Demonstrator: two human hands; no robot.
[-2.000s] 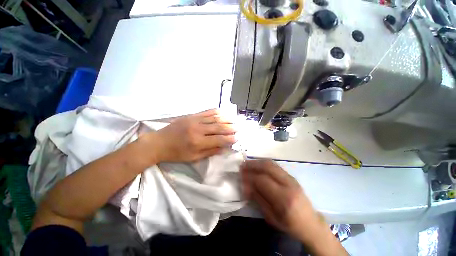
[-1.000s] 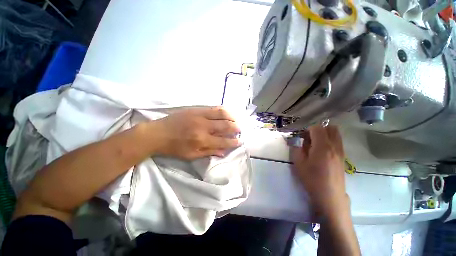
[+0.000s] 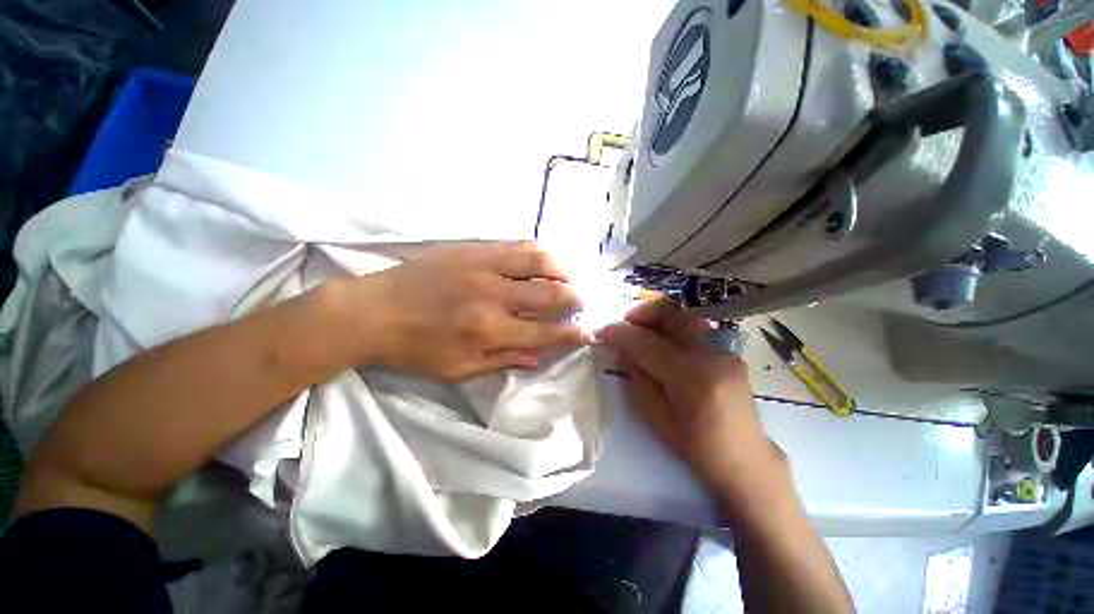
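An off-white garment piece [image 3: 408, 444] lies bunched on the left of the white sewing table and hangs over its front edge. My left hand [image 3: 462, 312] lies on the garment, pressing it down with its fingertips at the glare beside the needle. My right hand [image 3: 690, 384] is just right of the needle area, its fingertips together at the garment's edge, close to my left fingertips. Glare hides what the right fingertips hold, if anything. The presser foot and needle area [image 3: 690, 288] is partly hidden by the machine head [image 3: 744, 132].
Yellow thread snips [image 3: 813, 369] lie right of my right hand. A yellow ring [image 3: 870, 26] sits on top of the machine. A bobbin or thread spool [image 3: 1045, 449] is at the right end. A blue bin [image 3: 132, 132] stands beyond the table's left edge.
My right hand went from the garment's edge to beside the presser foot, then back left to the garment's edge near the needle. My left hand stayed on the garment. The view has shifted.
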